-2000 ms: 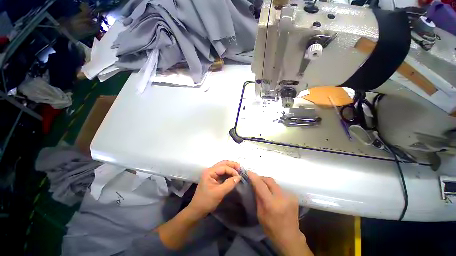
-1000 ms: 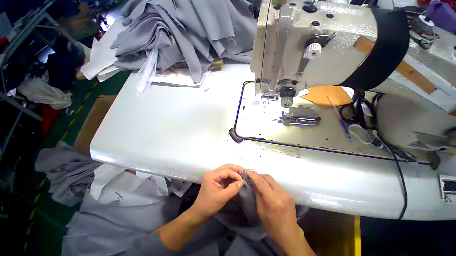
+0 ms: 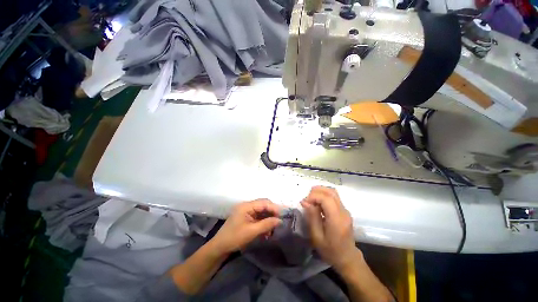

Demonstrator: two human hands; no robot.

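Note:
A grey garment piece (image 3: 289,239) hangs from my hands at the table's front edge and runs down into my lap. My left hand (image 3: 251,224) pinches its upper edge between thumb and fingertips. A dark seam line shows on the cloth between the hands. My right hand (image 3: 330,224) is at the cloth's right side, with thumb and fingertips raised close together near the top edge. A thread or small tool at its fingertips cannot be made out.
The sewing machine (image 3: 371,53) stands at the back right, its needle area lit. Scissors (image 3: 407,133) and an orange card (image 3: 371,112) lie beside it. A black cable (image 3: 459,218) hangs over the front edge. Grey cut pieces (image 3: 200,44) are heaped at the back left.
My right hand has moved away from my left hand and its fingertips have lifted. More of the cloth edge shows between them. The view has shifted slightly.

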